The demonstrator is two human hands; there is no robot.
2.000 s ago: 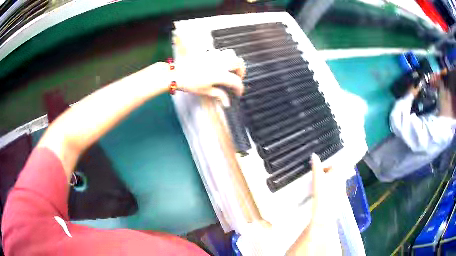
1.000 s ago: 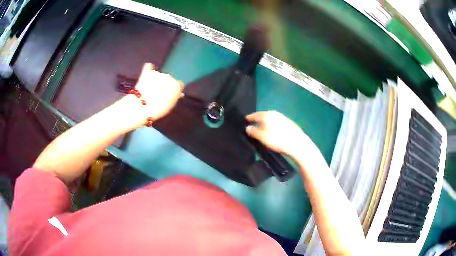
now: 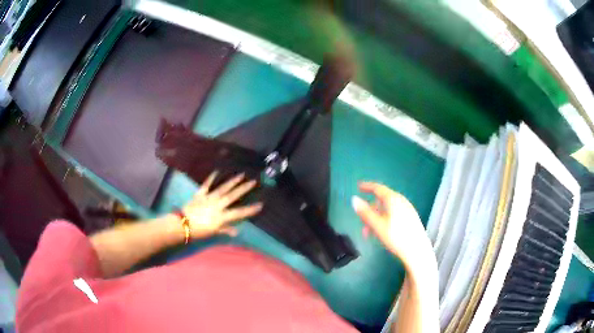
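Note:
The dark assembly fixture (image 3: 296, 146) lies on the teal bench in front of me, with three arms running out from its centre. A small shiny ring (image 3: 274, 165) sits at the centre. Dark bars lie along the arms; the image is blurred, so I cannot tell bar from fixture arm everywhere. My left hand (image 3: 218, 208) is spread with the fingers apart at the fixture's near left edge, over or touching the left arm. My right hand (image 3: 385, 218) is right of the fixture, fingers slightly curled and apart, holding nothing visible.
A sheet stack (image 3: 466, 214) stands at the right, with rows of black bars (image 3: 537, 247) on its top white sheet. A dark mat (image 3: 146, 97) lies on the left. A green conveyor belt (image 3: 417, 65) with a pale edge runs behind the bench.
I have turned from the stack to the fixture. Since one second ago, my left hand has moved down and opened flat; my right hand has moved away from the lower right arm.

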